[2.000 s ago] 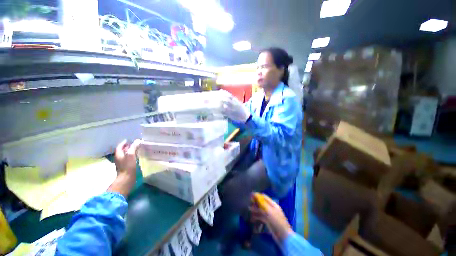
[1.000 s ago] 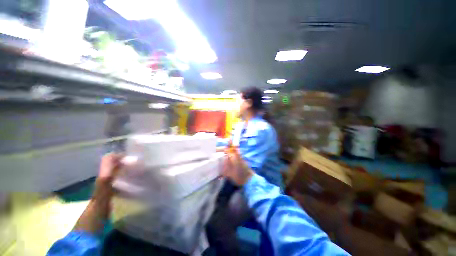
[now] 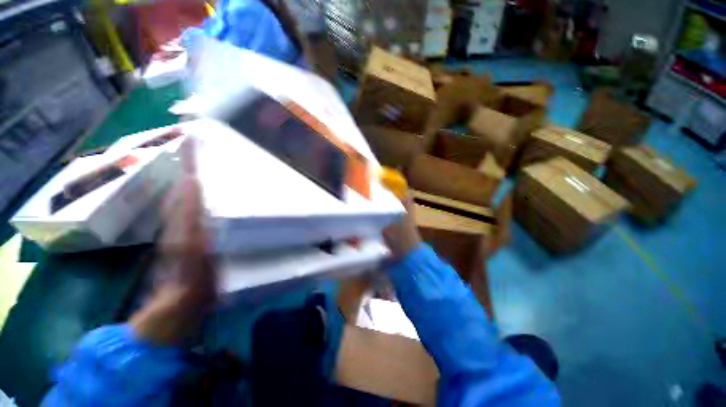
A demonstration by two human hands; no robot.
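Observation:
A stack of white retail boxes (image 3: 302, 219) is held up in front of me, its top showing a dark device picture with an orange wedge. At least two boxes show. My left hand (image 3: 187, 246), blurred, presses the stack's left side. My right hand (image 3: 400, 219) grips its right side, with an orange-yellow item (image 3: 392, 181) at the fingers. Other white retail boxes (image 3: 103, 191) lie on the green bench at the left. An open brown carton (image 3: 382, 362) stands below the held stack, with something white inside, partly hidden by my right arm.
Open and closed brown cartons (image 3: 569, 199) stand on the blue floor (image 3: 573, 318) at the right. The green bench (image 3: 48, 318) runs along the left. A coworker's blue sleeve (image 3: 251, 32) is at the top, behind the stack. A shelf (image 3: 691, 79) stands at the far right.
Both hands have lifted a stack of boxes off the bench pile and brought it rightward. The view has turned right and down, showing more cartons and floor.

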